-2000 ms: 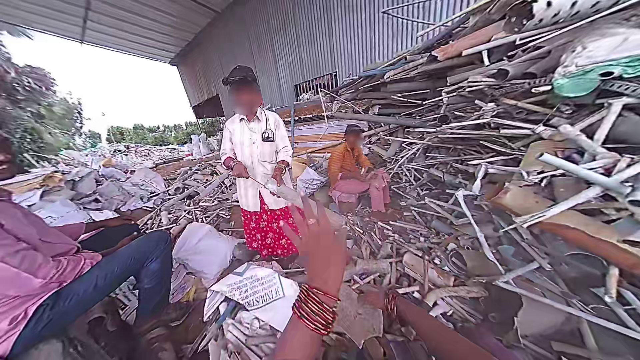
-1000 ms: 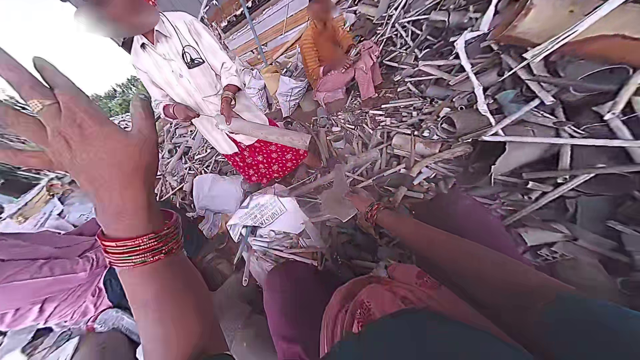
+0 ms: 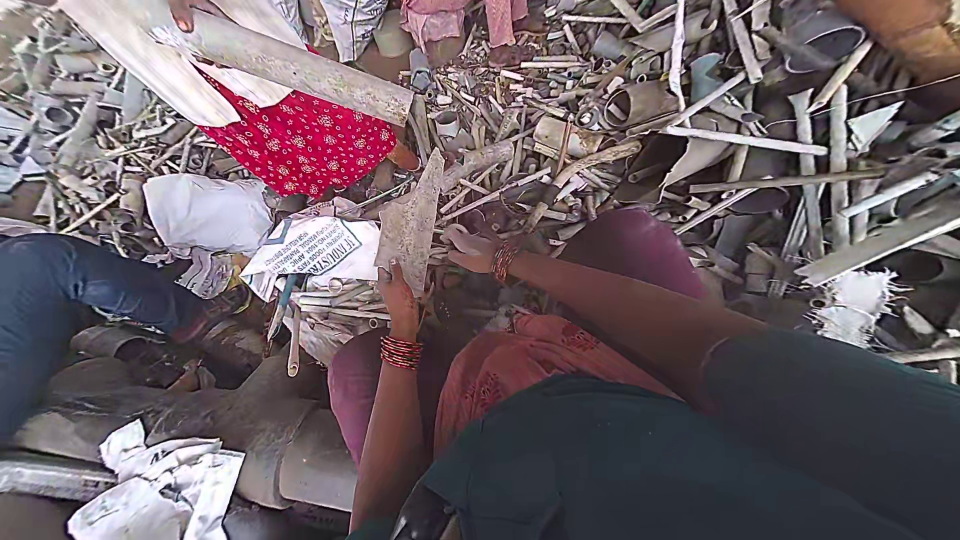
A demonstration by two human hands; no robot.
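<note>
My left hand (image 3: 399, 300), with red bangles at the wrist, grips the lower edge of a jagged, flat grey shard (image 3: 409, 225), apparently broken plastic pipe. The shard stands roughly upright, its pointed tip away from me. Just right of it is my right hand (image 3: 474, 249), fingers apart, over the scrap; nothing shows in it. A white printed sack (image 3: 319, 251) lies behind and left of the shard, with thin pipe pieces (image 3: 345, 304) at its mouth.
A person in a red patterned skirt (image 3: 300, 142) stands at upper left, holding a long grey pipe (image 3: 300, 71). Another person's jeans-clad leg (image 3: 82, 292) is at left. Thick pipes (image 3: 247, 427) lie at lower left. Pipe scrap (image 3: 787, 142) covers the ground at right.
My left hand has come down from its raised, open position and now grips the shard. My right hand, which was at the shard, is now apart from it. The view has tilted down.
</note>
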